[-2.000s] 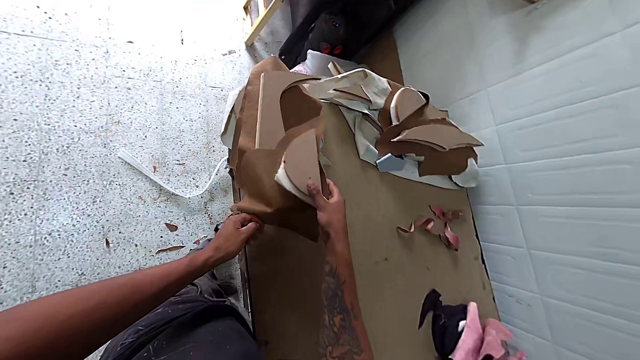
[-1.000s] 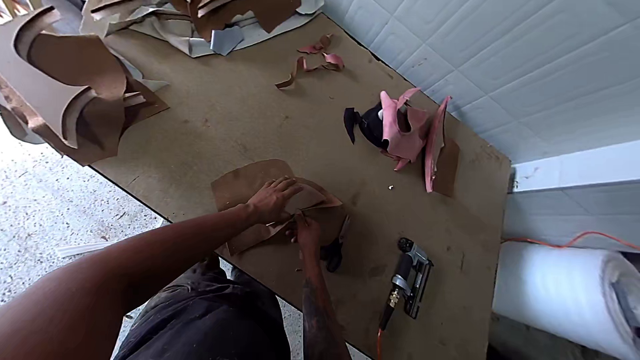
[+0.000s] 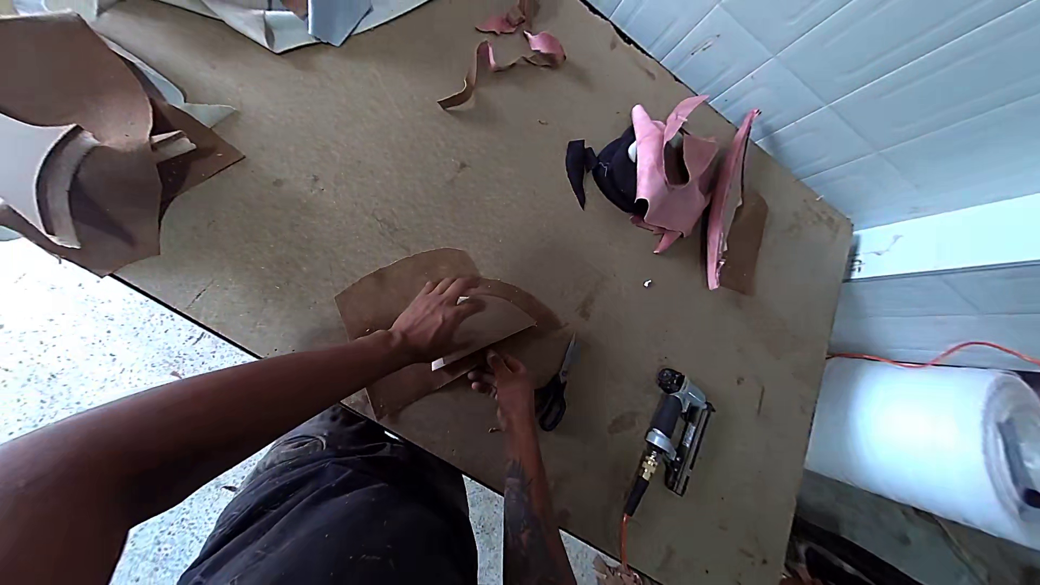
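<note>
My left hand (image 3: 436, 318) lies palm down with spread fingers, pressing a curved, light-brown panel (image 3: 496, 323) onto a larger brown sheet (image 3: 406, 280) of leather-like material on the table. Just right of it, my right hand (image 3: 505, 380) has its fingers curled at the panel's straight lower edge; whether it pinches the material or something small cannot be made out. A white strip (image 3: 439, 364) shows at that edge. Scissors with black handles (image 3: 552, 400) lie beside my right hand, blades pointing away from me.
A pneumatic stapler (image 3: 682, 422) with an orange hose rests on the table to the right. Pink and black material (image 3: 670, 175) lies beyond it, near pink scraps (image 3: 475, 73). Stacked brown pieces (image 3: 106, 171) sit at the left edge. A white roll (image 3: 910, 439) stands beyond the table's right edge.
The view has swung right along the table since the first frame. The brown pieces my hands held there now lie at the left. Since the second frame, my left hand has shifted slightly left on the panel.
</note>
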